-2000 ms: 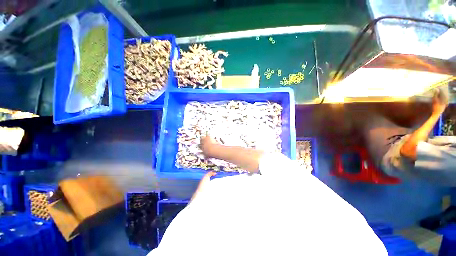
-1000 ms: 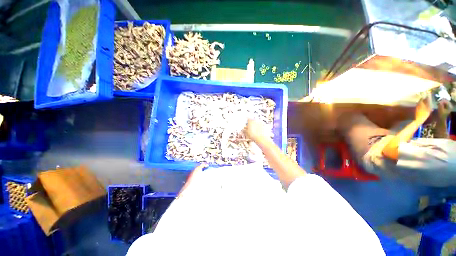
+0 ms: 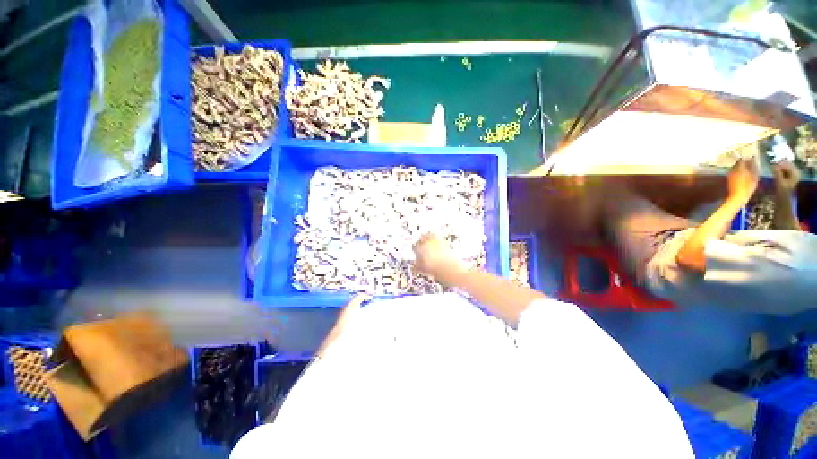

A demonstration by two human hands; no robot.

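Observation:
A blue parts tray (image 3: 265,235) lies in front of me, filled with small pale moulded parts (image 3: 358,224) on a white liner, washed out by glare. My right hand (image 3: 434,255) is over the parts, right of the tray's middle; its fingers are blurred and I cannot tell whether it grips a part. My left hand (image 3: 352,309) is at the tray's near edge, small and partly hidden by my white sleeve; its fingers are not clear.
Behind are a crate of beige parts (image 3: 235,108), a loose heap (image 3: 336,103), a work board (image 3: 408,134) and yellow-green rings (image 3: 503,133). A ring tray (image 3: 179,116) is left. A lamp box (image 3: 708,81) and another worker's arm (image 3: 717,220) are right. A carton (image 3: 121,363) is low left.
My right hand moved right across the tray from its left part, then slightly back left. My left hand stays at the near edge. The view has shifted a little.

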